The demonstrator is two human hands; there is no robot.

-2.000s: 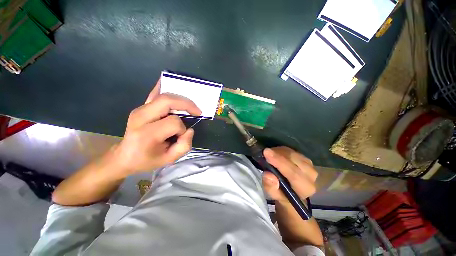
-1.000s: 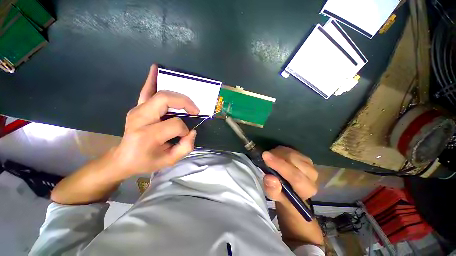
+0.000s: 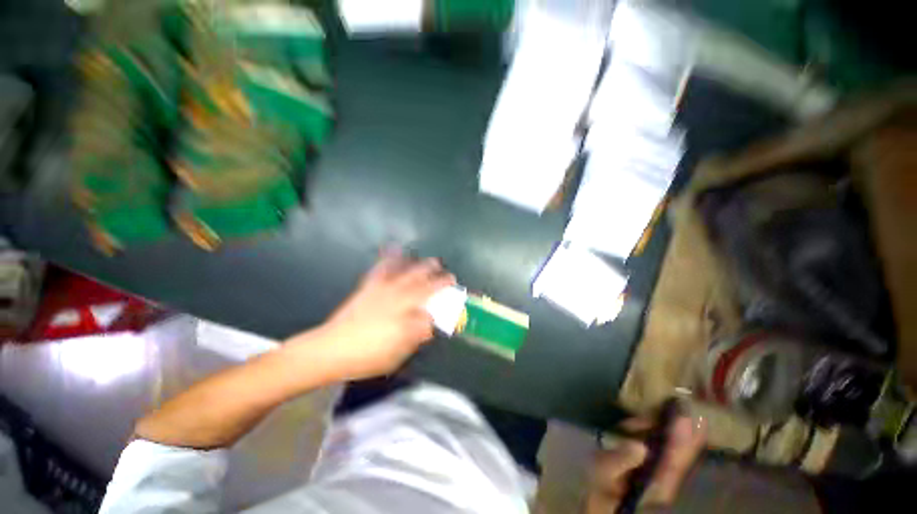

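Observation:
The picture is blurred. My left hand (image 3: 387, 316) is closed over the white display panel (image 3: 446, 308), which shows only at its right end. The green circuit board (image 3: 495, 327) lies to the right of the panel, joined to it at a small orange tab (image 3: 463, 319). My right hand (image 3: 649, 457) is at the bottom right, near the bench's front edge, and holds the black handle of the soldering iron (image 3: 654, 452). The iron's tip cannot be made out. Solder wire cannot be seen.
Overlapping green-brown boards (image 3: 241, 151) with orange tabs lie at the left. Rows of white panels (image 3: 628, 151) lie right of centre. A round can with a red-and-white band (image 3: 749, 376) stands at the right, by a cardboard box (image 3: 669, 301) with a dark round thing inside.
The view has shifted and shows more of the piles. My right hand has drawn the iron away from the board, down and right. My left hand now covers most of the panel.

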